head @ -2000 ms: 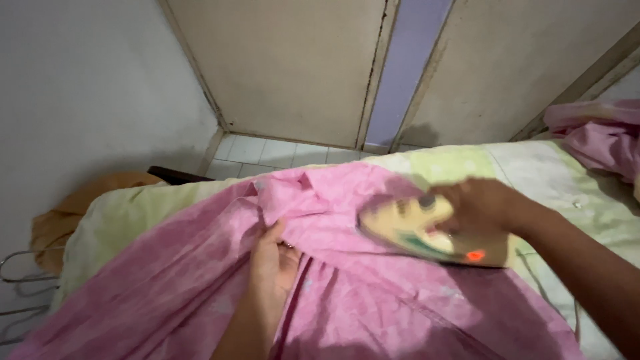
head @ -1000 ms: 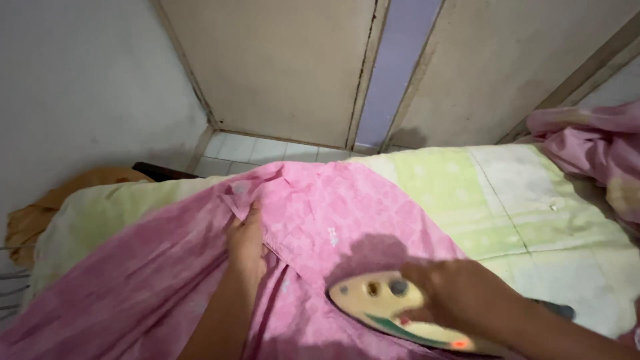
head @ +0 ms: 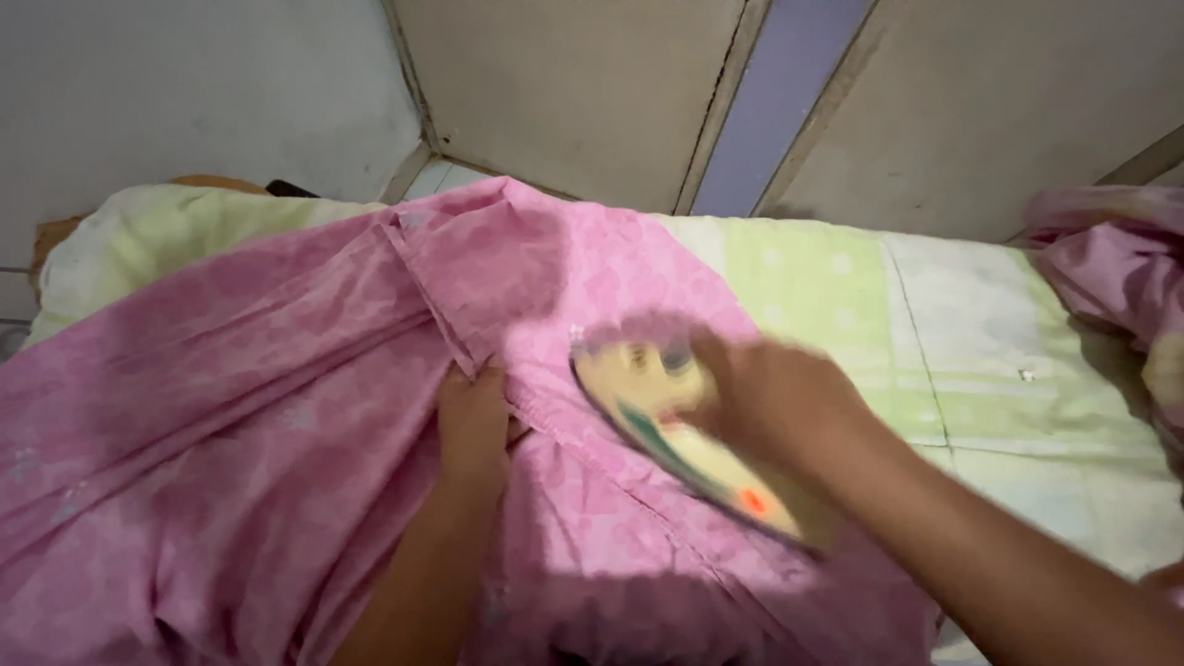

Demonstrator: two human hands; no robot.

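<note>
A pink patterned cloth lies spread and partly gathered in folds over a padded green and white quilt. My right hand grips the handle of a cream clothes iron, which is blurred and rests on or just over the pink cloth, right of centre; an orange-red light glows at its rear end. To the left of the iron, my left hand holds the cloth by a seam or folded edge, its fingertips partly hidden in the fabric.
Another bunched pink cloth lies at the right end of the quilt. Behind the quilt stand beige panels with a purple strip between them, and a pale wall is at the left. An orange-brown item shows past the far left edge.
Since one second ago the iron in my right hand has moved up the cloth, its tip turned more toward the far side. My left hand has shifted nearer to me along the cloth.
</note>
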